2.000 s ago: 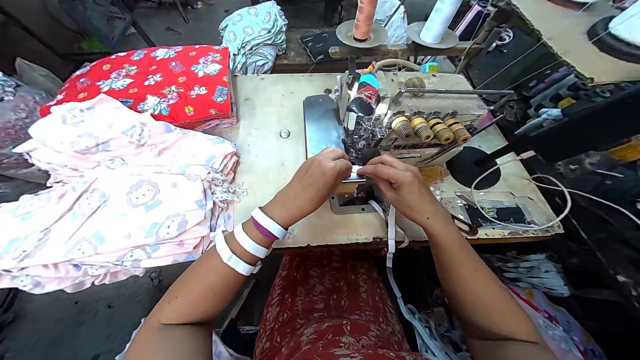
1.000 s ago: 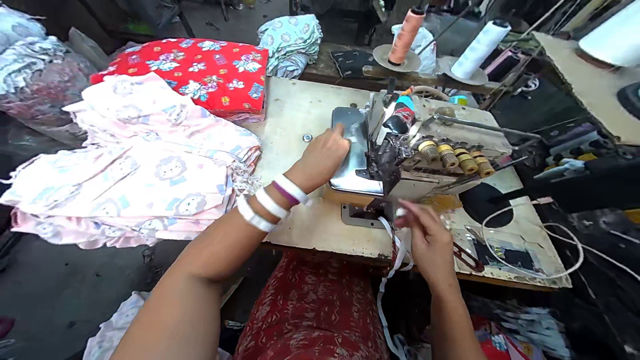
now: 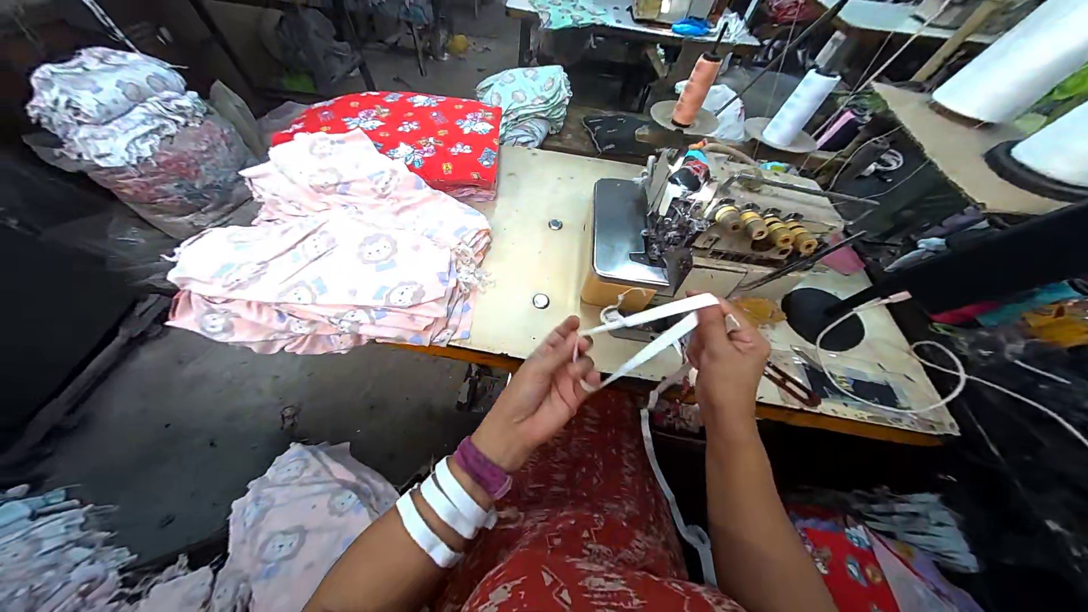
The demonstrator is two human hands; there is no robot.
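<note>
My right hand (image 3: 727, 344) pinches a white elastic band (image 3: 659, 313) where it folds back, and two strands run from there to my left hand (image 3: 554, 381), whose fingers are closed on the other end. Both hands are above the front edge of the sewing table. Just behind them stands an overlock sewing machine (image 3: 722, 217) with a metal cover plate. A longer white strip (image 3: 659, 476) hangs down over my lap. Several white bands (image 3: 442, 510) and a purple band (image 3: 482, 467) circle my left forearm and wrist.
Pink printed fabric pieces (image 3: 340, 255) are piled on the table's left, before a folded red floral stack (image 3: 408, 140). Thread cones (image 3: 799, 106) stand behind the machine. A white cable (image 3: 892, 408) loops at the right. More pink fabric (image 3: 297, 527) lies low at the left.
My left hand has left the machine's cover plate and come toward me. Both hands now hold the white band between them, in front of the machine. The view has shifted.
</note>
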